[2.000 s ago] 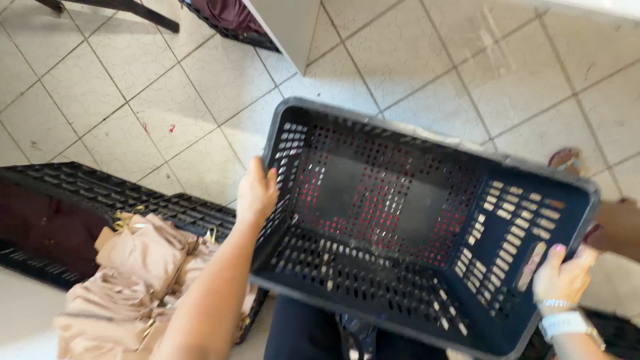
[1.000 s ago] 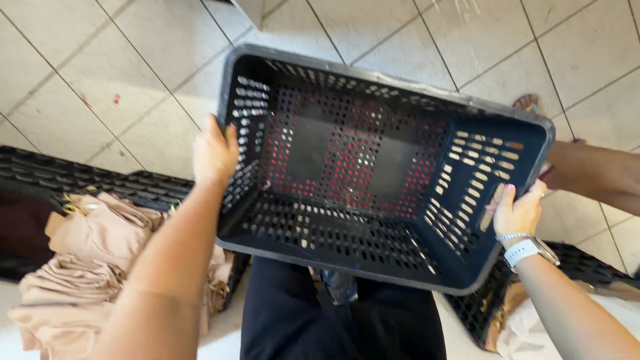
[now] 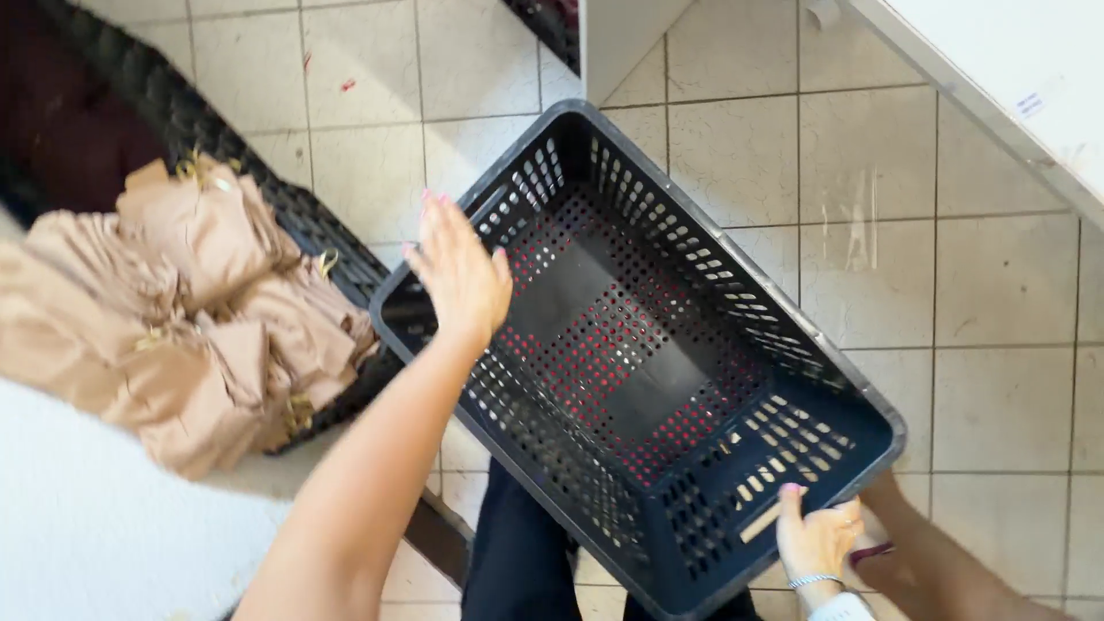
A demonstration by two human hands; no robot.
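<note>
A black perforated plastic crate (image 3: 638, 362) with nothing inside fills the middle of the view, its open side towards me and its length slanting from upper left to lower right. Red shows through the holes in its base. My left hand (image 3: 460, 267) lies against the rim at the upper left end, fingers extended rather than curled round it. At the lower right end my right hand (image 3: 815, 530) grips the rim near the handle slot, thumb inside the crate, other fingers mostly hidden. It wears a bracelet and a white watch band.
Beige folded garments (image 3: 216, 302) are heaped over a black crate (image 3: 250, 164) at the left, with dark red cloth (image 3: 69, 112) behind. White surfaces lie at lower left and upper right (image 3: 1026, 95). Another person's leg (image 3: 957, 561) is at lower right. The floor (image 3: 1000, 293) is tiled.
The crate has turned to a steeper slant. My left hand has loosened from its curled grip to extended fingers, while my right hand still holds the other end. The view has shifted.
</note>
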